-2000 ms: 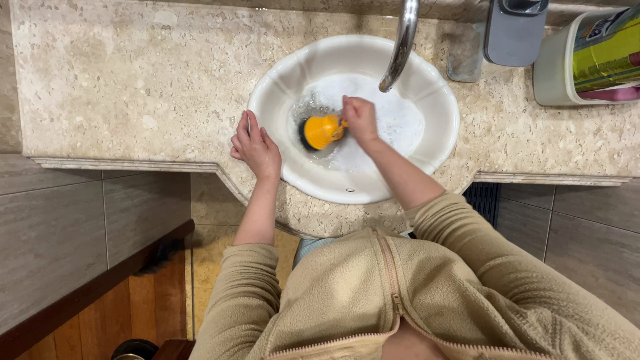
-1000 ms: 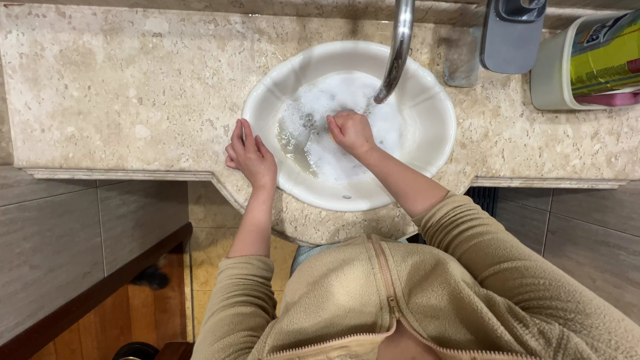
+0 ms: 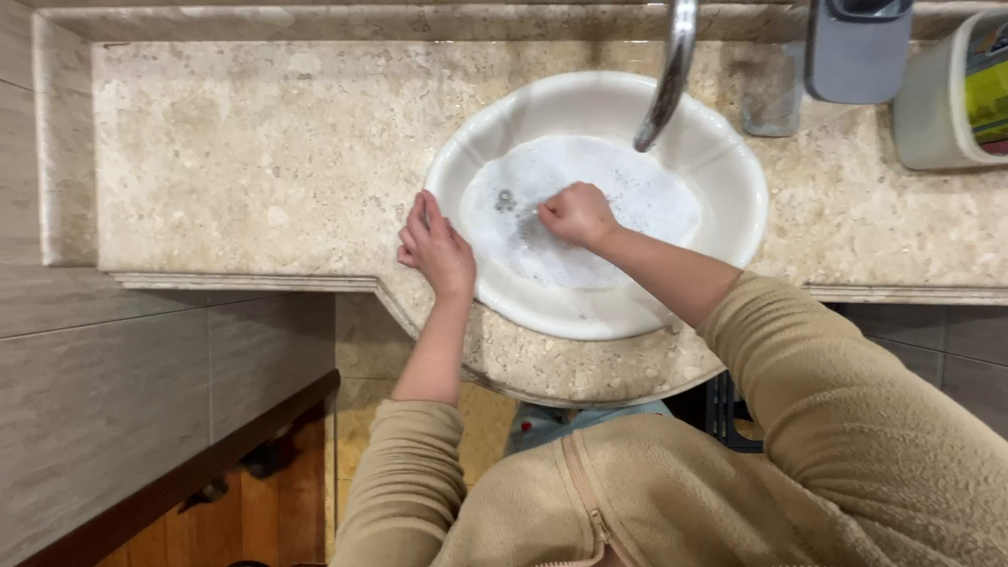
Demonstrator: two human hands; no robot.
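My right hand (image 3: 579, 214) is closed in a fist at the surface of white suds (image 3: 646, 197) in the oval white ceramic basin (image 3: 744, 181). Foam hides whatever lies below the fist; the fingers keep the curled grip that held a yellow-orange, dark-ended brush earlier. My left hand (image 3: 437, 248) rests at the basin's left rim, palm side against the rim and stone counter, with fingers extended or loosely bent and nothing in them. A curved chrome faucet (image 3: 669, 87) reaches over the basin's back right, its tip above the foam. No running water shows at it.
The beige stone counter (image 3: 236, 157) surrounds the basin and has a curved front edge. Behind the basin's right side are a clear container (image 3: 772, 98) and a grey plastic item (image 3: 858, 59). A whitish bin (image 3: 929, 110) with a green package stands at the far right.
Two seconds ago the yellow-orange brush showed in my right hand; now foam hides it. My right hand has shifted within the basin. My left hand stays at the rim, and foam now covers more of the water.
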